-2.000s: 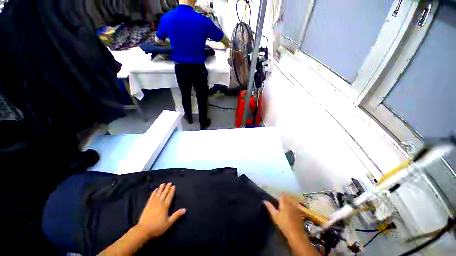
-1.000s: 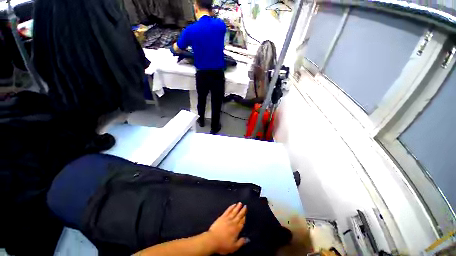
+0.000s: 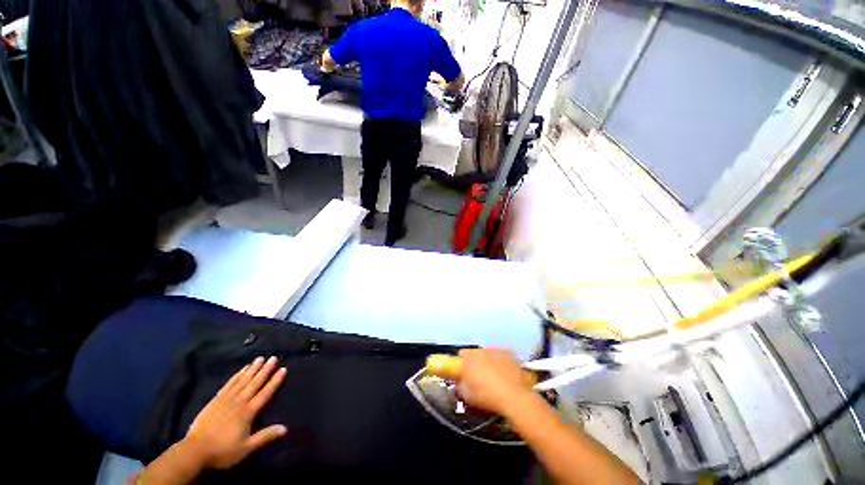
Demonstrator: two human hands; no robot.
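Note:
A black garment (image 3: 351, 407) lies over the navy pressing board (image 3: 114, 369), whose rounded end shows at the left. Small buttons run along the garment's far edge. My left hand (image 3: 235, 417) rests on the garment, palm down, fingers spread, holding nothing. My right hand (image 3: 493, 381) is closed on the yellow handle of the steam iron (image 3: 441, 403). The iron's pointed soleplate faces left, on or just over the garment's right part. My right hand hides part of the iron.
A pale blue table (image 3: 417, 294) bears a long white block (image 3: 318, 251). A yellow hose (image 3: 749, 289) and cables reach the iron from the right. Black garments (image 3: 133, 104) hang at left above a dark heap. A person in blue (image 3: 394, 76), a fan (image 3: 495, 118) and a red object are beyond.
My right hand, out of view one second ago, is back with the iron over the garment. My left hand has moved left along the garment. The hose and cables have come into view.

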